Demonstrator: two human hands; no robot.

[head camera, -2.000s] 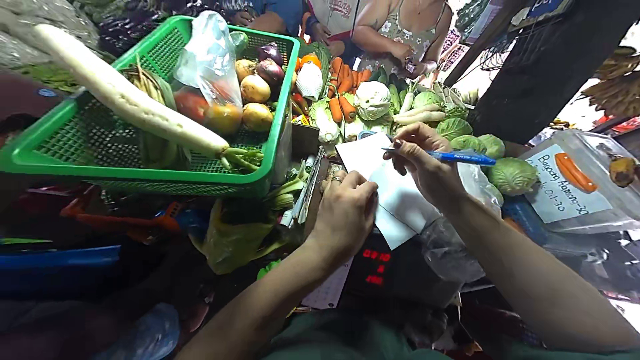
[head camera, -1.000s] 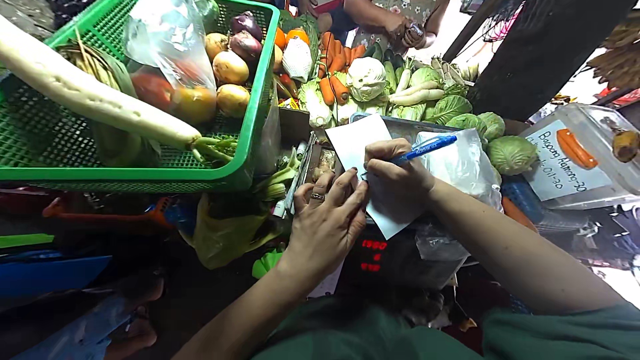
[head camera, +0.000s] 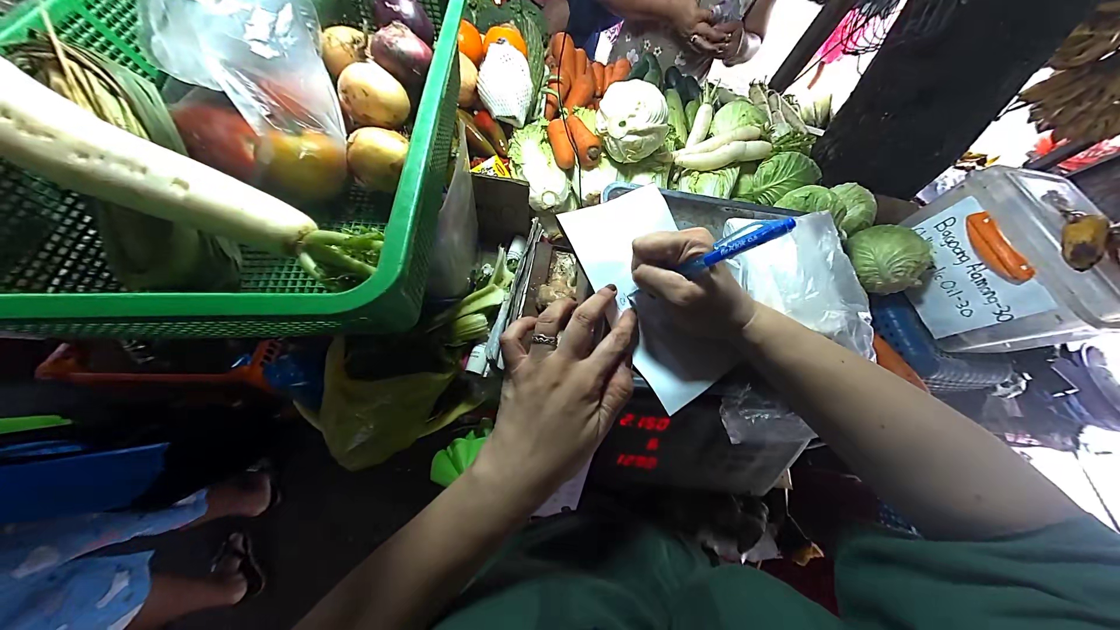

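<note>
My right hand [head camera: 687, 284] grips a blue pen [head camera: 744, 245], its tip on a sheet of white paper [head camera: 626, 223]. The paper lies over a digital scale [head camera: 691, 451] with lit red digits. My left hand [head camera: 564, 376], with a ring on one finger, presses its fingertips on the paper's left edge beside the pen tip; its fingers are spread and hold nothing. A clear plastic bag [head camera: 801, 271] lies on the scale's tray, right of the paper. Small faint marks show near the pen tip, too small to make out.
A green plastic basket [head camera: 407, 254] at the left holds a white radish [head camera: 166, 175], onions and bagged produce. Carrots [head camera: 577, 74], cabbages [head camera: 888, 258] and radishes lie beyond the scale. A lidded plastic container [head camera: 1050, 262] bears a handwritten sign. Another person's hands [head camera: 713, 31] are at the top.
Two seconds ago my right hand held the pen above the paper; it then came down onto the paper. My left hand moved from the paper's left side onto its edge. The view has tilted and shifted.
</note>
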